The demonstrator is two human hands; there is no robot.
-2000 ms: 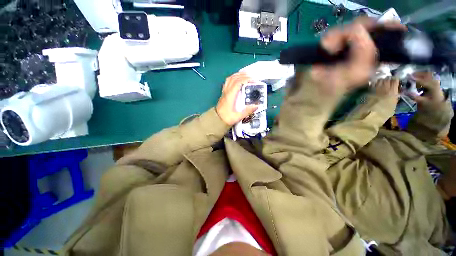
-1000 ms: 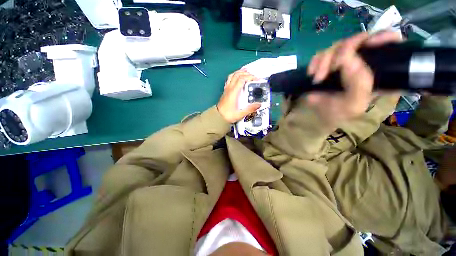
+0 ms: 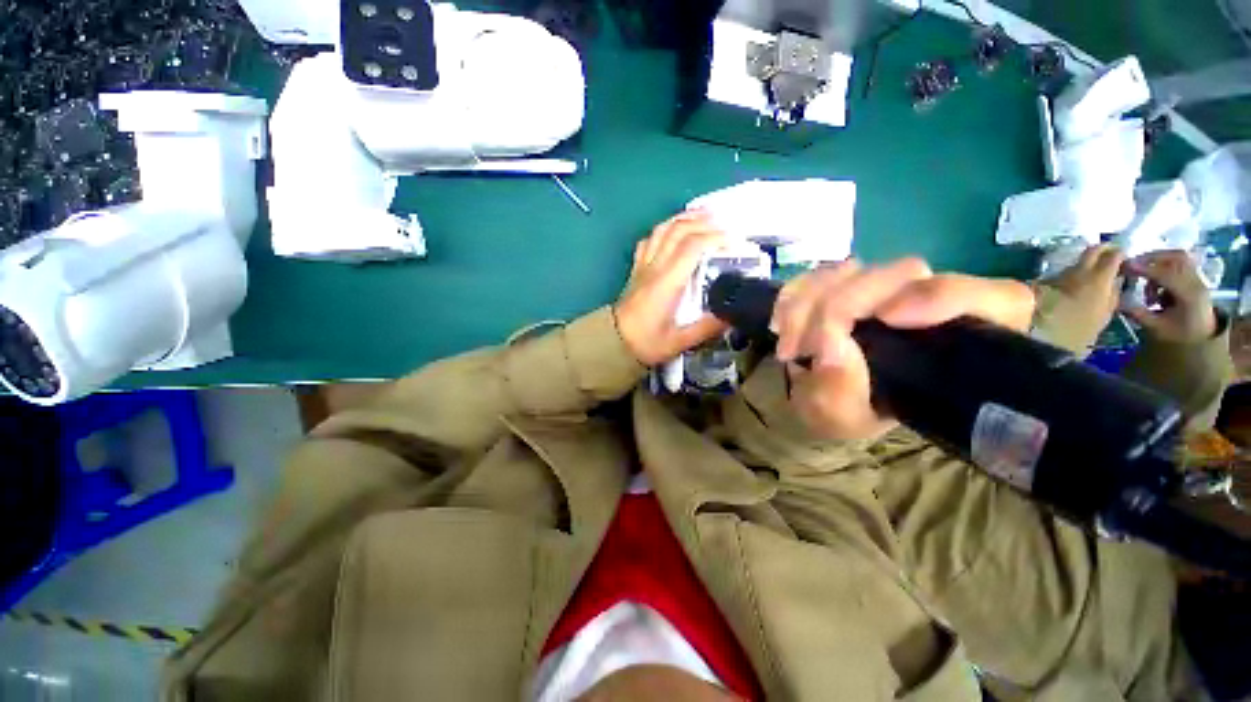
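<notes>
My left hand [image 3: 670, 295] grips the white camera housing [image 3: 709, 368] at the bench's front edge, near my chest. My right hand [image 3: 864, 336] is closed around the black electric screwdriver [image 3: 960, 398], which has a pale label and a cord at its rear. The screwdriver lies slanted, its tip end over the upper part of the housing and hiding most of the face there. The exact contact of the tip is hidden. A white mounting bracket [image 3: 789, 217] extends behind the housing.
A bullet camera [image 3: 117, 295] and a square-front camera [image 3: 473, 96] stand at the left. A metal screw feeder [image 3: 782, 76] is at the back. A coworker's hands [image 3: 1118, 285] hold parts at the right, beside another white camera [image 3: 1098, 172]. Small black parts [image 3: 933, 82] lie behind.
The screwdriver has swung from nearly level to slanted, its tip now over the housing's face. My right hand has moved down and left with it. My left hand still holds the housing.
</notes>
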